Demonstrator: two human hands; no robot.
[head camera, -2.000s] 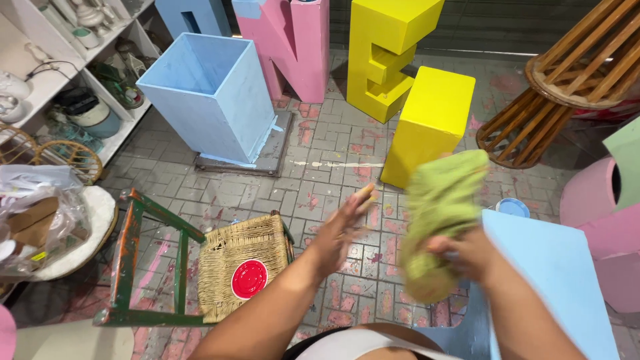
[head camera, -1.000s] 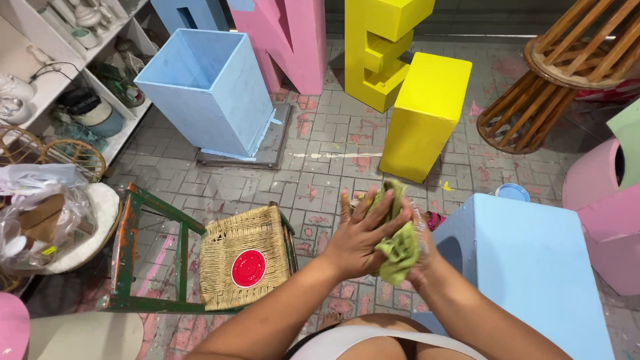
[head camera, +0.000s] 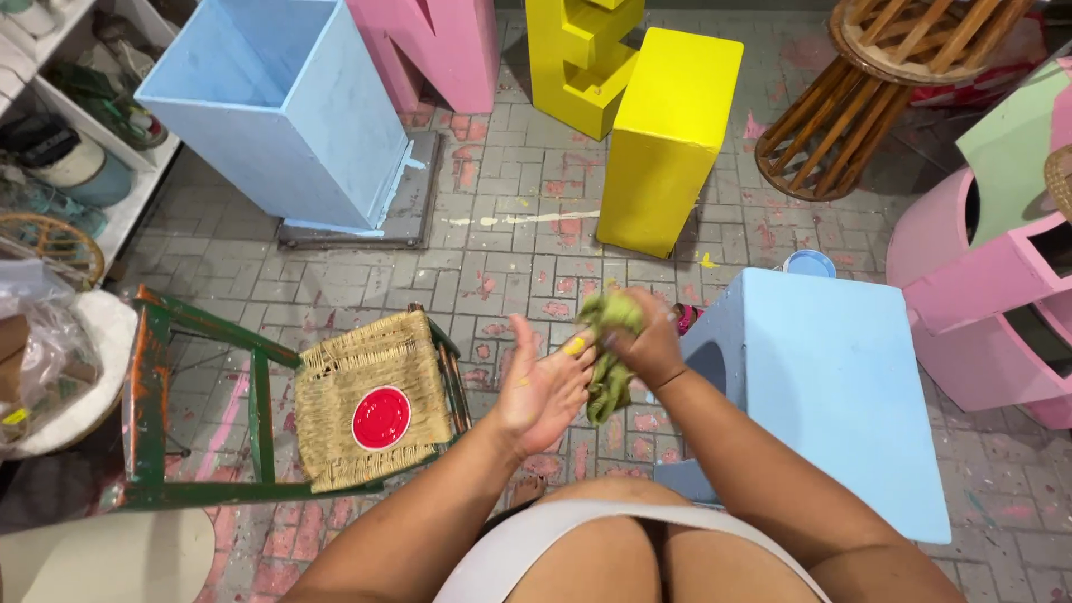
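Note:
My left hand (head camera: 543, 387) is held palm up with its fingers spread, and yellow paint marks its fingertip and palm. Bunched in my right hand (head camera: 651, 339) is a green cloth (head camera: 610, 389), which hangs down close beside the left fingers; whether it touches them I cannot tell. Both hands are over the brick floor. To the left, a round lid or tub of red paint (head camera: 382, 417) rests on the woven seat of a green wooden chair (head camera: 335, 356). A light blue painted block (head camera: 829, 368) stands to the right of my right forearm.
Ahead stand a light blue open box (head camera: 251, 142) on a dark base, a pink letter N (head camera: 469, 50), a yellow letter E (head camera: 548, 75) and a yellow block (head camera: 662, 159). A rattan stand (head camera: 829, 126), pink furniture (head camera: 946, 310) and a blue paint lid (head camera: 809, 264) are right. Shelves (head camera: 155, 172) line the left.
The hands were pressed together around the cloth one second ago. Now my left hand lies bare, palm up, and the cloth is in my right hand.

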